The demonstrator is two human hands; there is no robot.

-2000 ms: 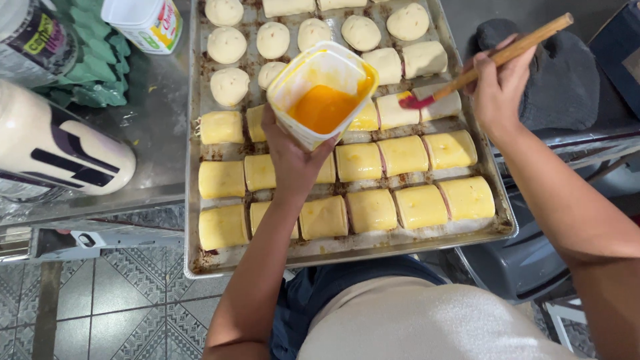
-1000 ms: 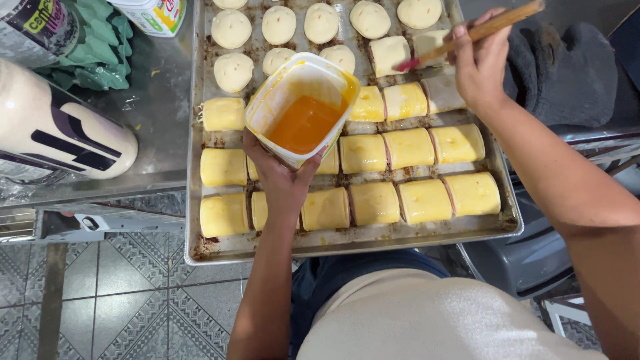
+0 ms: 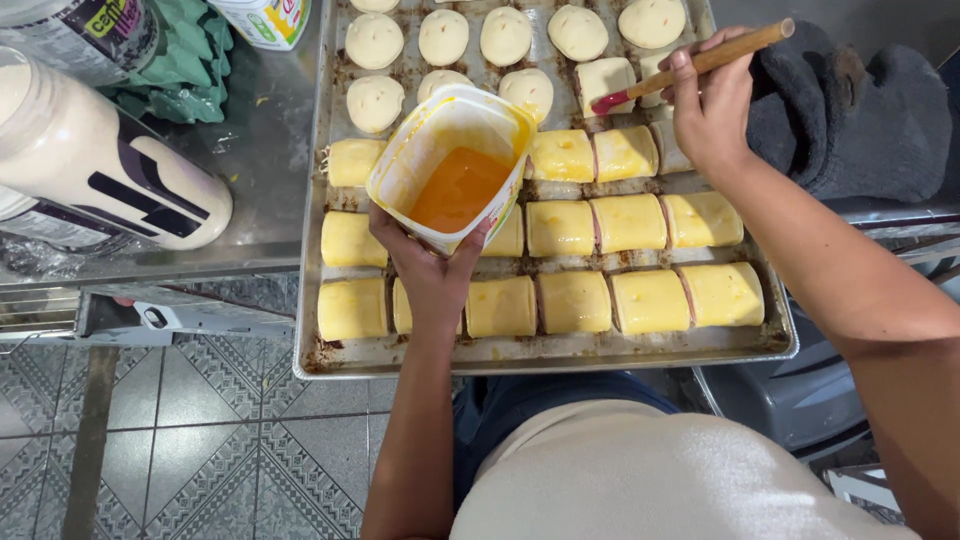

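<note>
My left hand (image 3: 431,259) grips a white plastic tub (image 3: 405,142) of orange-yellow liquid from below, over the baking tray's middle rows. My right hand (image 3: 712,105) holds a pastry brush (image 3: 709,60) by its wooden handle. Its red bristles rest on a pale rolled dough piece (image 3: 604,75). The metal baking tray (image 3: 547,363) bears rows of filled dough rolls; those in the lower rows, such as this glossy yellow roll (image 3: 649,300), are coated. Round dough balls (image 3: 506,36) in the upper rows look pale and matt. The tub and my left arm hide some pieces.
On the metal counter (image 3: 262,150) at left stand a large jar of pale contents (image 3: 112,165), green egg cartons (image 3: 184,64) and a white labelled tub (image 3: 270,22). A dark cloth (image 3: 862,120) lies right of the tray. Tiled floor (image 3: 187,450) shows below left.
The brush in my right hand has moved up from the row of coated rolls to a pale roll in the row above. My left hand keeps hold of the tub.
</note>
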